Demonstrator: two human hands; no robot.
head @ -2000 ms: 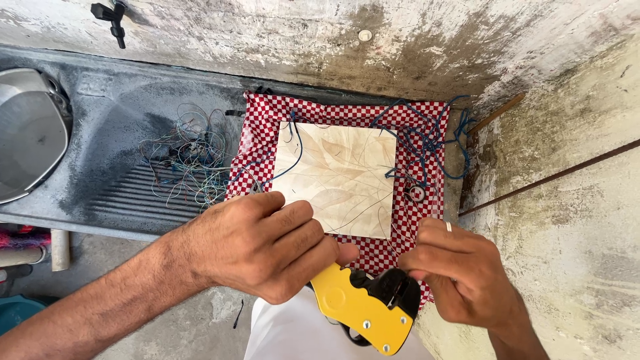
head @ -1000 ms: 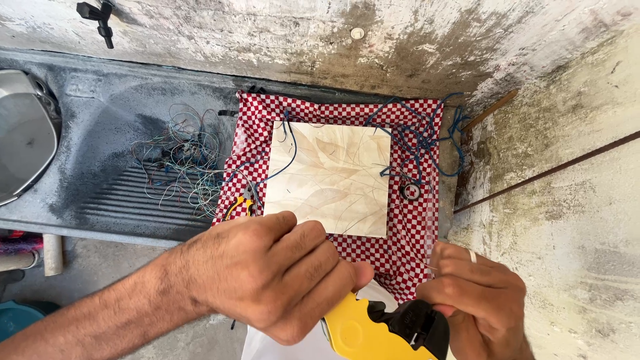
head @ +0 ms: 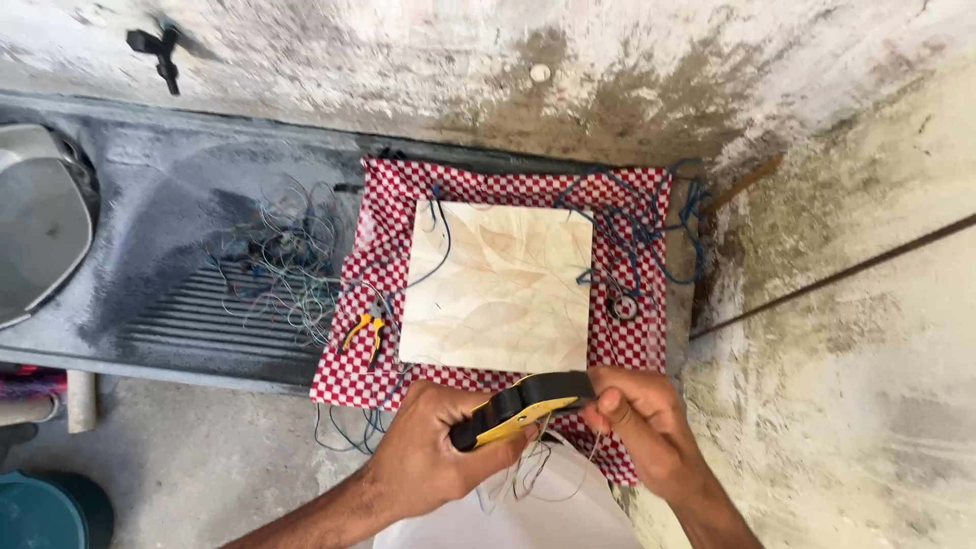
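My left hand [head: 446, 442] is closed around a yellow and black hand tool [head: 526, 408], likely a wire stripper, its black edge turned up. At the tool's right end, my right hand [head: 640, 423] pinches a thin wire [head: 591, 457]; the exact contact is partly hidden by the fingers. Several fine wires [head: 534, 461] hang below the tool. Beyond the hands, a beige leaf-patterned tile [head: 496, 286] lies on a red and white checked cloth [head: 366, 229]. Yellow-handled pliers [head: 367, 329] rest left of the tile, and a small dark roll [head: 624, 306] to its right.
A tangle of thin wires [head: 290, 263] lies on the ribbed grey sink [head: 191, 313]. Blue cable [head: 698, 217] is bunched at the cloth's upper right. A grey basin [head: 38, 229] stands at the left, a teal bucket [head: 46, 511] below it. Stained walls border the back and right.
The yellow tool has been turned from its broad yellow side to its black edge. Fine wires now show hanging below it. My right hand has come closer to my left.
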